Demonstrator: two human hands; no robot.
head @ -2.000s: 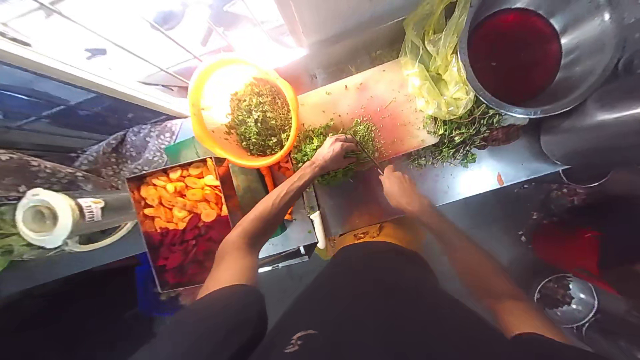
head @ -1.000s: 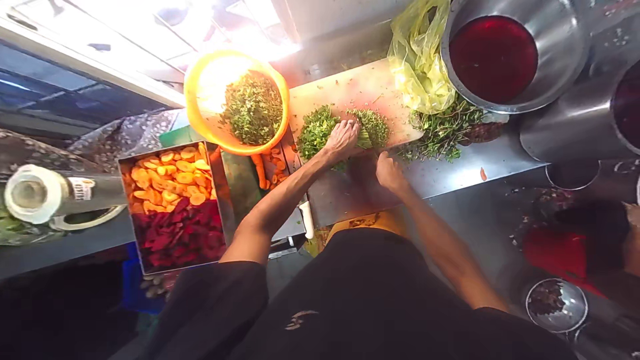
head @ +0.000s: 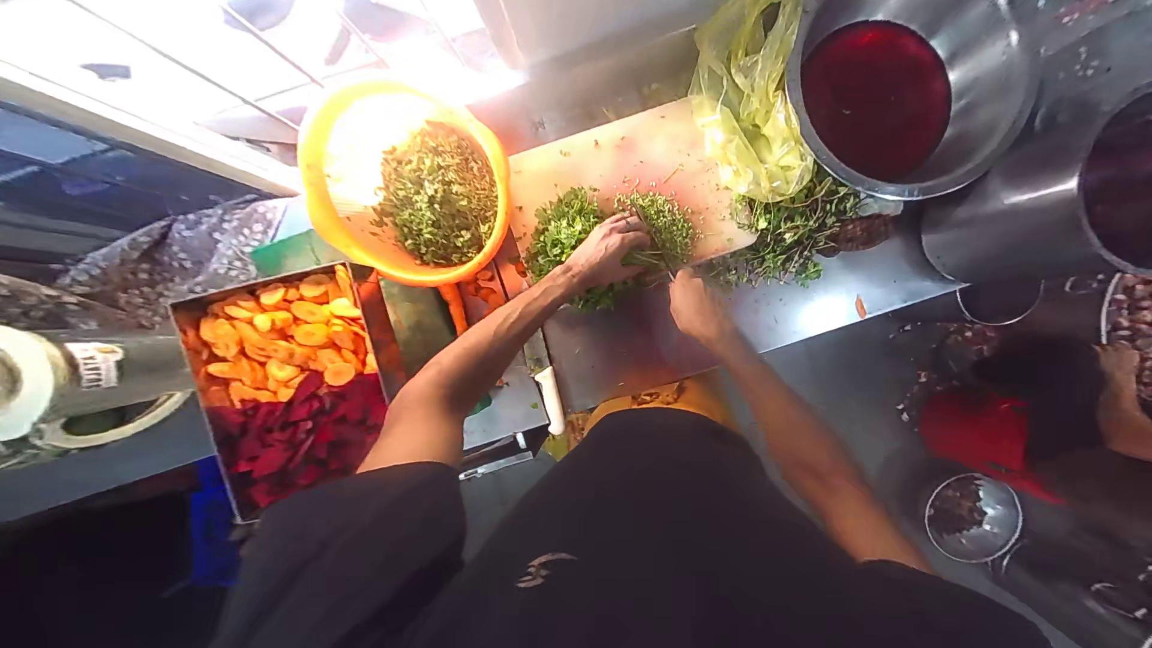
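Observation:
My left hand point(head: 614, 250) presses on a heap of leafy green herbs point(head: 565, 229) on a cutting board point(head: 621, 148). Just right of it, my right hand point(head: 695, 301) is closed on a knife point(head: 664, 263), whose thin dark blade points up and left into the herbs. Finely chopped herbs point(head: 670, 225) lie to the right of the blade. An orange bowl point(head: 498, 157) with chopped greens stands left of the board. Uncut herb stems point(head: 796, 234) lie right of the board, partly under a yellow-green plastic bag point(head: 756, 135).
A metal tray point(head: 209, 423) of sliced carrots and dark red beet pieces stands at left. A white-handled knife point(head: 551, 400) lies near the counter's front edge. Large metal pots point(head: 990, 108), one with red liquid, stand at right. Another person's arm point(head: 1120, 405) shows at far right.
The knife blade shows plainly again beside my left hand; one second ago it was hard to see. My right hand stays at the herbs' near edge.

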